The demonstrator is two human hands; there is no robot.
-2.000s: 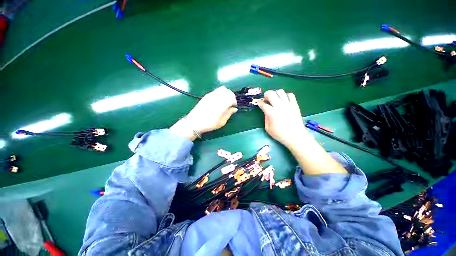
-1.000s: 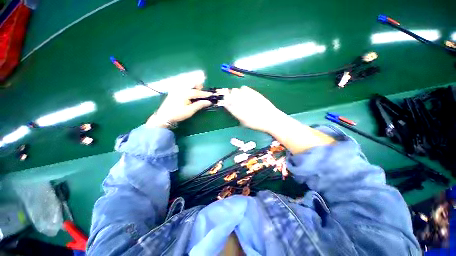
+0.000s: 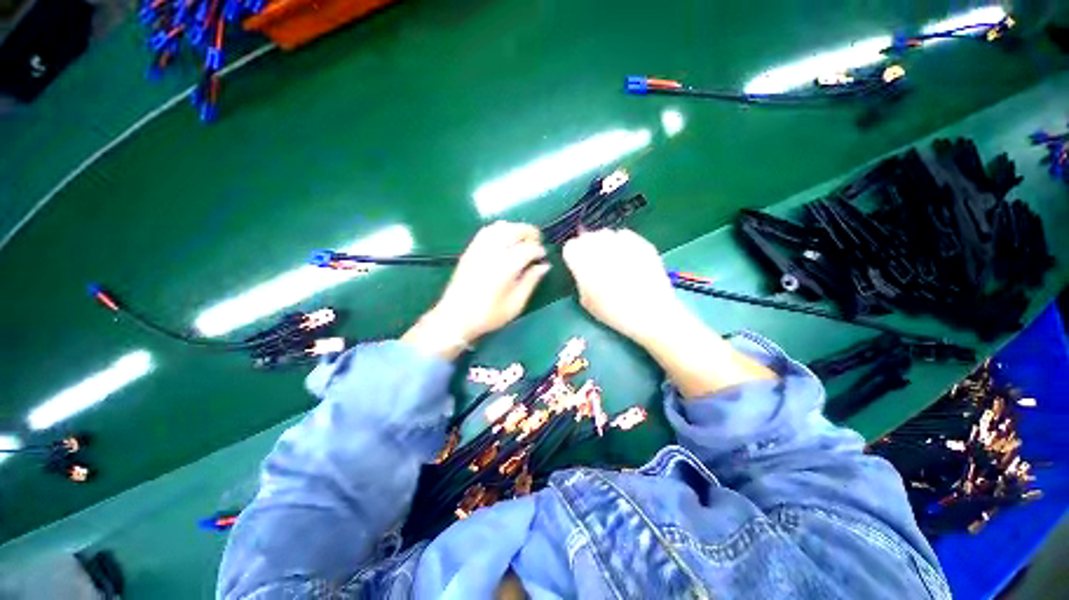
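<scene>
A black cable lead with a blue plug (image 3: 322,258) lies across the dark green belt, its plug to the left. My left hand (image 3: 498,281) is closed on its cable near the middle. My right hand (image 3: 615,279) is closed at the near edge of its black parts, its fingertips hidden. A coppery terminal end (image 3: 613,183) and black plastic pieces (image 3: 621,211) stick out beyond my hands. A bundle of leads with coppery ends (image 3: 528,416) lies close to my body, partly under my sleeves.
Other leads lie spaced along the belt (image 3: 387,141). A heap of black plastic pieces (image 3: 914,240) is at the right. A blue bin (image 3: 1020,516) holds coppery ends at lower right. An orange-red bin (image 3: 317,18) and blue-tipped leads (image 3: 211,47) are at the far left.
The lead I held before lies released further left on the belt. My hands are now on the following lead. The view has shifted, showing more of the orange-red bin.
</scene>
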